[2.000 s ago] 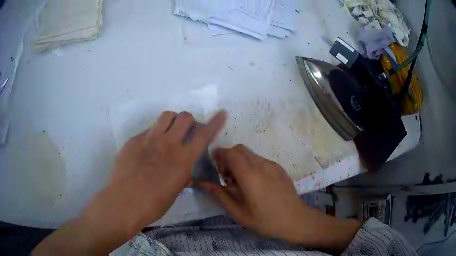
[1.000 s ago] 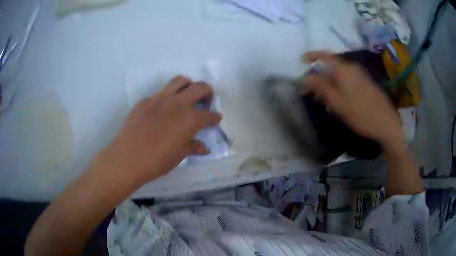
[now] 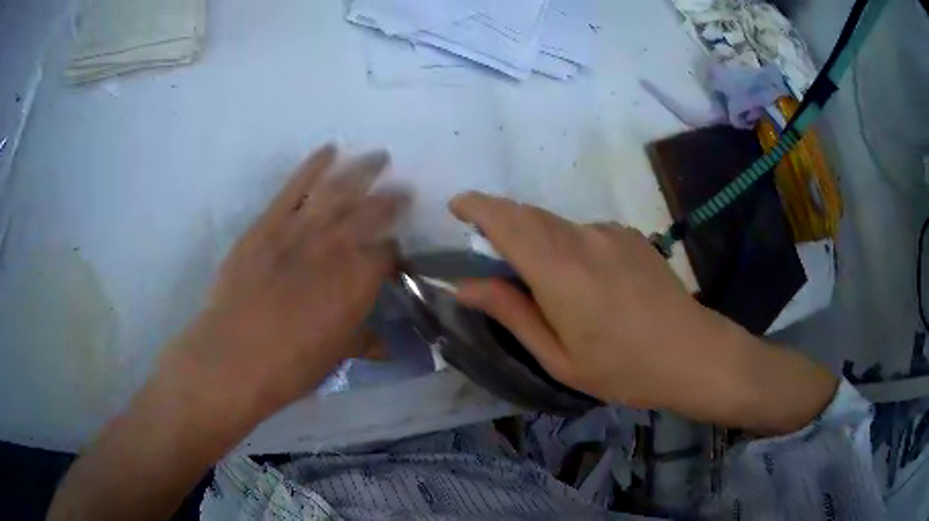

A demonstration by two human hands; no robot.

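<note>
My right hand (image 3: 621, 305) is closed around the handle of the iron (image 3: 469, 336) near the table's front edge. The iron's silver tip points left, close to my left hand. My left hand (image 3: 295, 265) is blurred, palm down, fingers pointing away from me. A greyish-white piece (image 3: 402, 349), cloth or template, shows between my left hand and the iron. Most of it is hidden under them, so I cannot tell if my left fingers press or hold it.
The dark iron rest (image 3: 733, 219) stands at the right, with the green hose (image 3: 739, 186) crossing it. An orange-yellow packet (image 3: 810, 183) and cloth scraps (image 3: 749, 51) lie beyond. White pieces (image 3: 469, 31) and a cream stack (image 3: 138, 39) lie at the far side.
The iron has moved left from the rest side, in my right hand, to beside my left hand. Two seconds ago it stood on the rest and both hands were on the piece.
</note>
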